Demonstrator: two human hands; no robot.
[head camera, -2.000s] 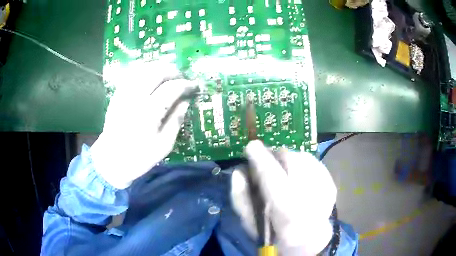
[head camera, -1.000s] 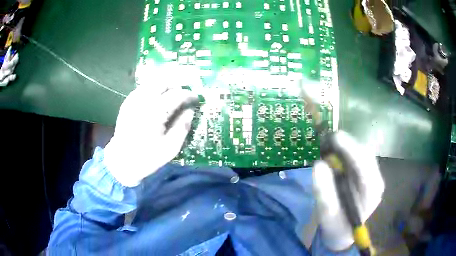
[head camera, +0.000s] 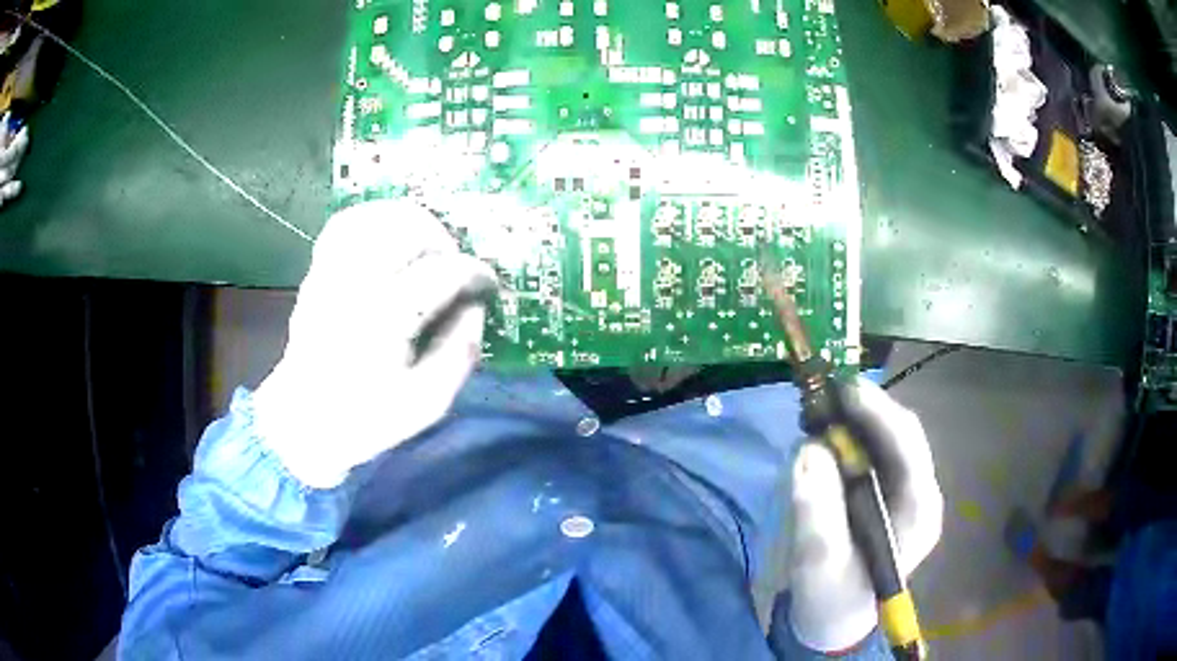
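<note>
The large green circuit board (head camera: 607, 142) lies on the mat and overhangs its front edge, with glare across its middle. My left hand (head camera: 381, 336), in a white glove with dark fingertips, is closed at the board's lower left. The thin solder wire (head camera: 181, 142) runs from the upper left to this hand; the grip on it is hidden. My right hand (head camera: 858, 517), white-gloved, holds the soldering iron (head camera: 821, 400), with black handle and yellow bands, like a pen. The iron's tip is over the lower right of the board; whether it touches is unclear.
A black tray (head camera: 1046, 103) at upper right holds a crumpled white cloth (head camera: 1017, 97), a yellow sponge (head camera: 1062, 163) and a silvery clump (head camera: 1095, 178). A yellow holder (head camera: 910, 16) is at the top right. Part of another board (head camera: 1162, 310) shows at far right. A blurred person's hand (head camera: 1071, 517) is at lower right.
My right hand moved right with the iron between the first two frames, then slightly left and its tip lower on the board. The view also shifted. My left hand stays at the board's lower left.
</note>
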